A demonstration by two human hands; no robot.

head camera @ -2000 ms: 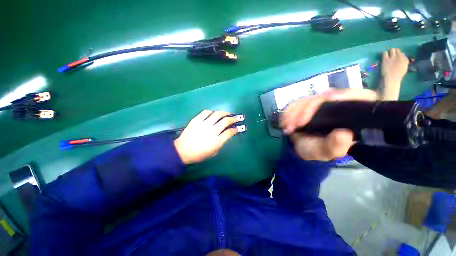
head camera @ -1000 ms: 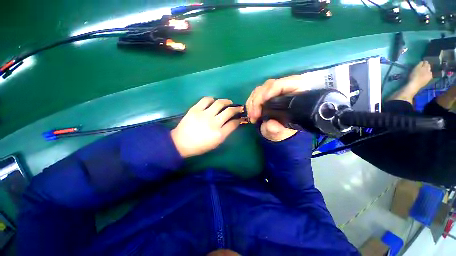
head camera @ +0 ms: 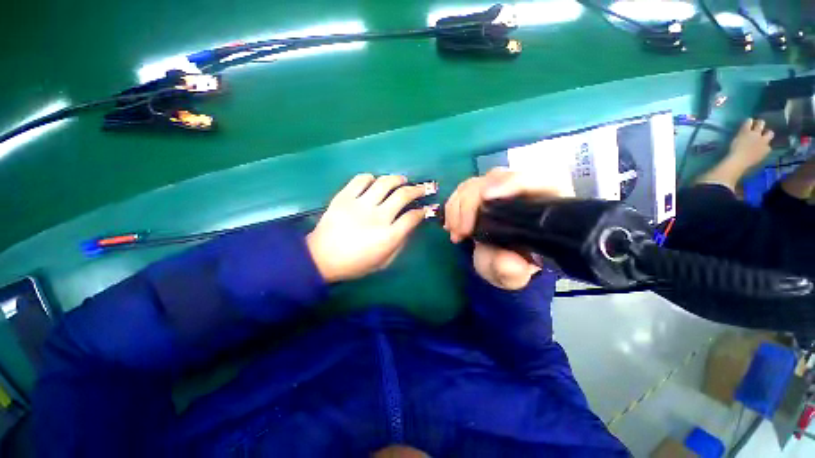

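Note:
My left hand lies on the green mat and pinches the copper-tipped end of a cable lead. The lead runs left under my fingers to its blue-and-red plug connector. My right hand grips the thick black electric screwdriver, its round end cap and cord towards the right. The driver's tip is hidden by my right fingers, just right of the copper tips. Screws cannot be made out.
The white-grey screw feeder stands behind my right hand. More leads with black clamps lie along the far mat. A phone-like dark rectangle is at left. Another person's hand works at far right. Blue bins are on the floor.
The right hand and screwdriver came from the feeder to the left hand, and are now slightly right of the copper tips. The leads on the far mat shifted left.

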